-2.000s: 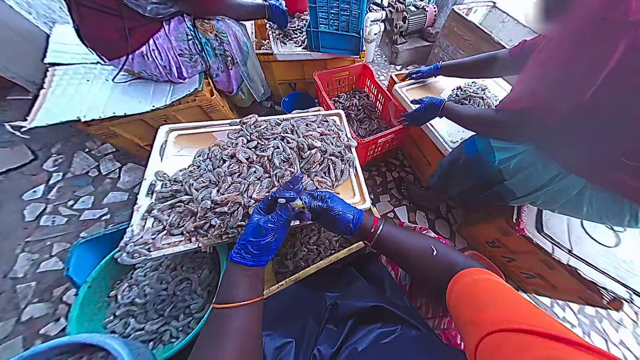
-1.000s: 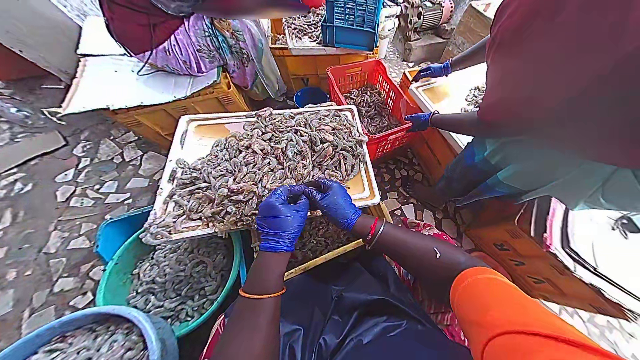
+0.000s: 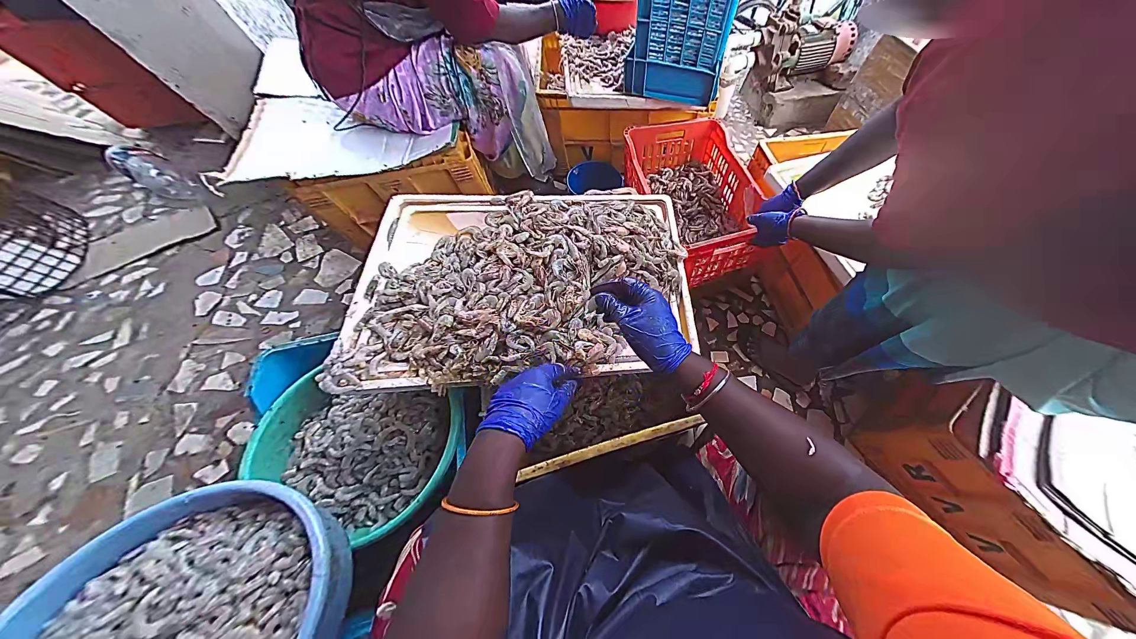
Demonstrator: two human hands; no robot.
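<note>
A heap of raw shrimp (image 3: 497, 284) covers most of a white rectangular tray (image 3: 410, 222) in front of me. My right hand (image 3: 648, 324), in a blue glove, touches the heap near the tray's right side with its fingertips; whether a shrimp is between them cannot be made out. My left hand (image 3: 530, 401), also gloved, is at the tray's near edge with thumb and fingers drawn together; what it holds is too small to tell. Below the tray, a yellow-rimmed crate (image 3: 612, 446) holds dark shrimp pieces. A green tub (image 3: 266, 444) of greyish shrimp stands at the left.
A blue tub (image 3: 333, 541) of shrimp is at the lower left. Beyond the tray stand a red plastic crate (image 3: 679, 133) with shrimp, a small blue bucket (image 3: 595, 177) and a blue crate (image 3: 679, 49). Co-workers sit at the upper left and stand at the right, the latter's gloved hands near the red crate.
My hands were together at the tray's near edge; now they are apart, the right one forward on the heap. The view has shifted left, showing more of the blue tub.
</note>
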